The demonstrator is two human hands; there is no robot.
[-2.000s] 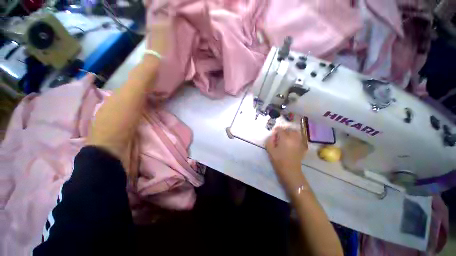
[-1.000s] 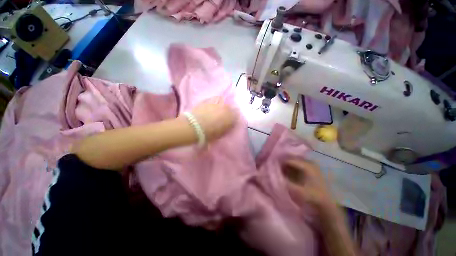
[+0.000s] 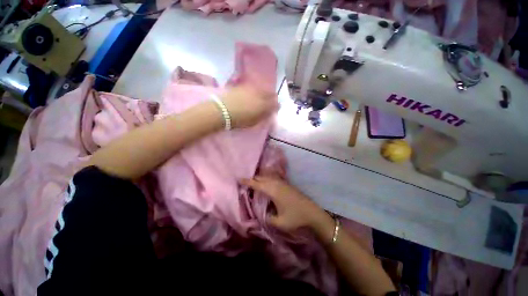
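Note:
A pink garment piece lies over the table's front edge and my lap, left of the needle. My left hand is on its upper part, slightly blurred, with the fingertips holding the fabric just left of the needle area. My right hand grips a bunched fold of the same piece nearer to me, at the table's front edge. The white sewing machine has its presser foot and needle under a bright light, with no fabric under them.
A thin brown-handled tool, a smartphone and a yellow ball-like object lie under the machine arm. More pink fabric hangs at the left. Pink pieces lie at the table's back. Another machine stands far left.
The large pink heap was swung away from the table's back. A piece now lies in front, held by both hands. My right hand has moved left from below the machine arm, drawing fabric with it.

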